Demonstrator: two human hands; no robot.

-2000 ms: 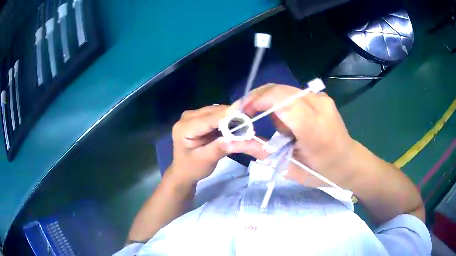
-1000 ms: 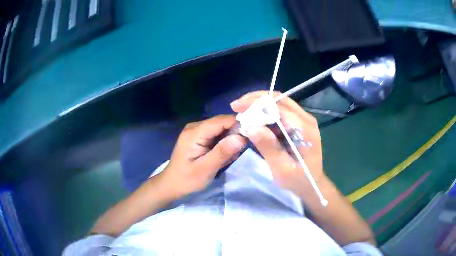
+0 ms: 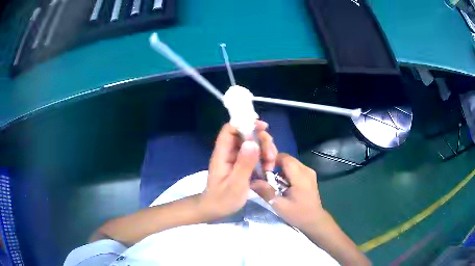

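A white collar [image 3: 240, 108] sits atop a slim tube above my lap. Three thin white rods spread from it: one to the upper left [image 3: 186, 67], one upward [image 3: 228, 65], one to the right [image 3: 307, 106]. My left hand [image 3: 232, 169] grips the tube just below the collar. My right hand [image 3: 291, 187] is lower right of it, its fingers curled around a small bunch of loose rods with pale tips [image 3: 276, 182]. The lower end of the tube is mostly hidden between the hands.
The teal bench [image 3: 250, 31] curves across the top. A black tray with slim white units [image 3: 156, 21] lies at upper left, a black tray [image 3: 359, 41] at upper right. A silvery stool [image 3: 384, 127] stands at right, a blue perforated basket [image 3: 7, 218] at far left.
The collar has turned from facing me to pointing up and away, and its rods now spread left, up and right. My left hand holds below the collar; my right hand has moved down, away from it.
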